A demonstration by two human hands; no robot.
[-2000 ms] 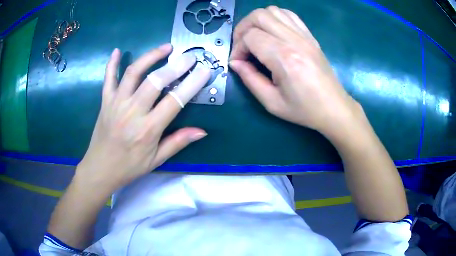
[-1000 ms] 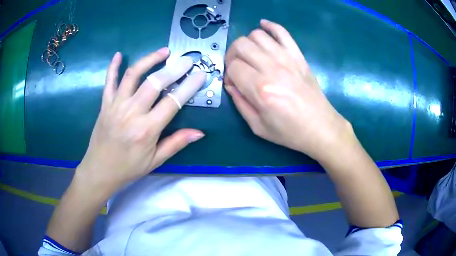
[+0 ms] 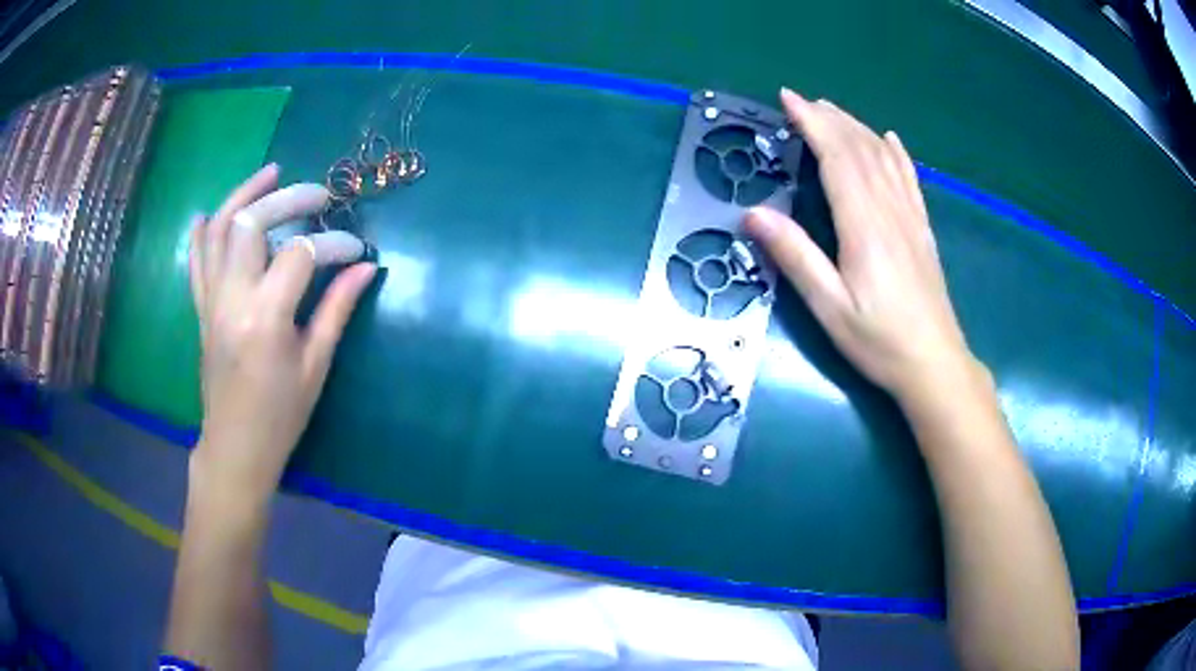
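The grey three-hole plate (image 3: 661, 325) lies slanted on the green mat, with all three spoked openings showing. A small metal lever sits at the right of each opening. My right hand (image 3: 872, 249) is spread at the plate's upper right. Its thumb tip is over the plate between the top and middle openings, and its index fingertip is by the top corner. My left hand (image 3: 269, 308) is bent just below the loose copper wire rings (image 3: 380, 171), with whitish cots on two fingers. Its thumb and fingertips are close together; whether they hold a ring cannot be told.
A brownish striped edge-on stack (image 3: 66, 223) stands at the far left beside the brighter green patch (image 3: 177, 275). Blue tape (image 3: 525, 548) runs along the mat's near edge. A metal rail (image 3: 1049, 53) shows at the upper right.
The view has turned left. My left hand has left the plate's lowest opening and moved to the wire rings. My right hand has opened out and moved up along the plate.
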